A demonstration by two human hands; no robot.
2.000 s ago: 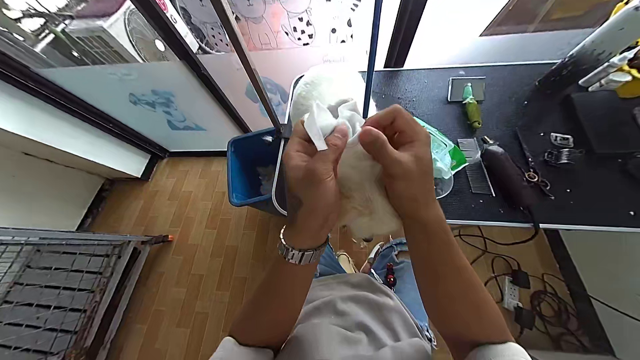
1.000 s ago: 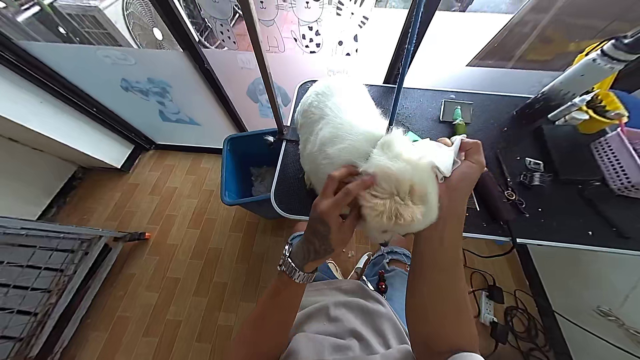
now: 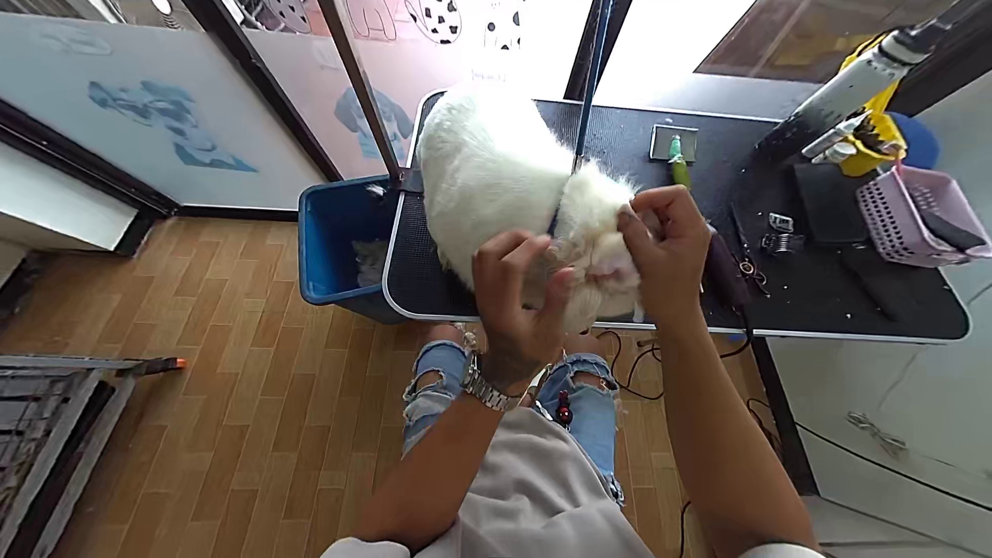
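A white fluffy dog (image 3: 492, 174) is on the black grooming table (image 3: 806, 310), a blue leash running up from its neck. Its head (image 3: 593, 260) is between my hands, and the pink inside of an ear shows. My right hand (image 3: 666, 244) pinches the ear flap and folds it back. At the near side of the head, my left hand (image 3: 519, 291) has thumb and fingers curled and apart, touching the fur; whether it grips any is unclear. A small white bit shows below my right hand, mostly hidden.
Hair clippers (image 3: 725, 271), scissors (image 3: 745, 260), a green-capped tool (image 3: 678, 163) and a pink basket (image 3: 922, 213) lie on the table's right side. A blue bin (image 3: 341, 240) stands at its left end. Cords run across the floor below, and a metal rack (image 3: 70, 434) stands at lower left.
My right hand, earlier beside the head with a white cloth, now holds the ear folded back. My left hand has come off the top of the head to its near side. The view has shifted closer.
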